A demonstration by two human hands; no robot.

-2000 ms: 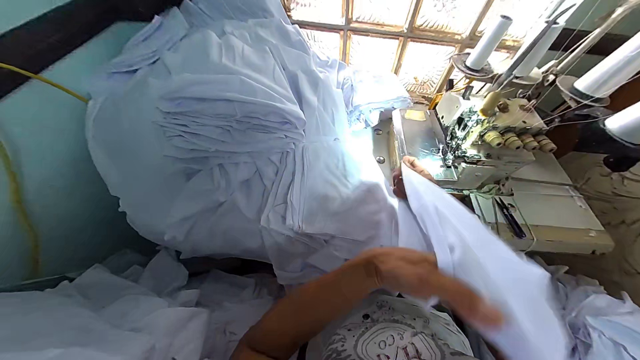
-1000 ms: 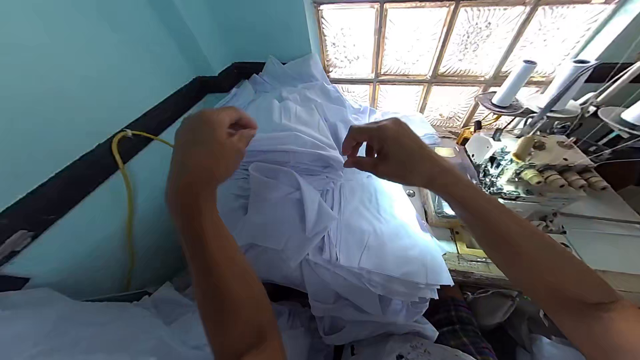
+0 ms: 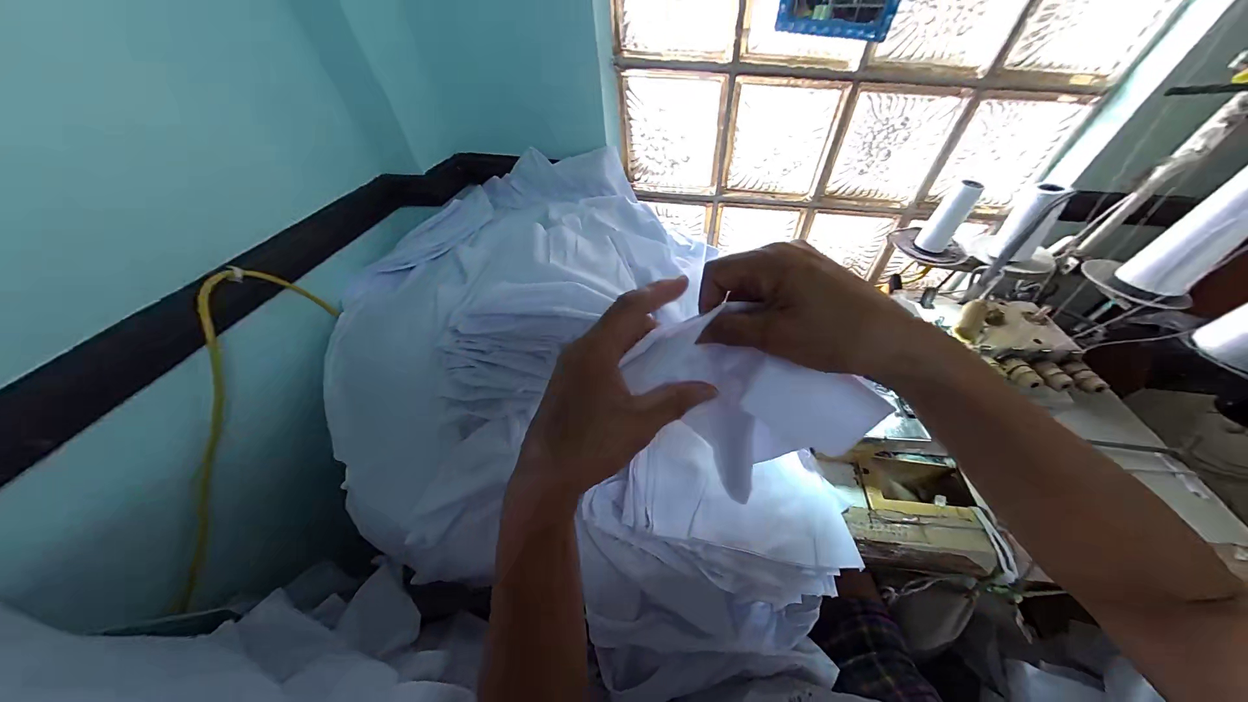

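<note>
My right hand (image 3: 780,307) pinches the upper edge of a loose white fabric piece (image 3: 770,395) between thumb and fingers. The piece hangs down from it, creased, over the large pile. At its left side my left hand (image 3: 609,385) is spread, thumb and fingers apart; whether it grips the fabric I cannot tell. Behind and below both hands lies a big heap of white fabric pieces (image 3: 409,429), with a folded stack (image 3: 507,341) on it. An industrial sewing machine (image 3: 1014,331) stands to the right, partly hidden by my right forearm.
White thread cones (image 3: 951,216) stand on holders at the right. A glass-block window (image 3: 785,136) is behind the pile. A yellow cable (image 3: 210,390) hangs on the left wall near a dark rail (image 3: 107,361). More white fabric (image 3: 127,653) lies at the lower left.
Two seconds ago a white piece was by the machine; one second ago both hands were above the pile with no piece plainly held. Now my right hand has taken hold of a piece.
</note>
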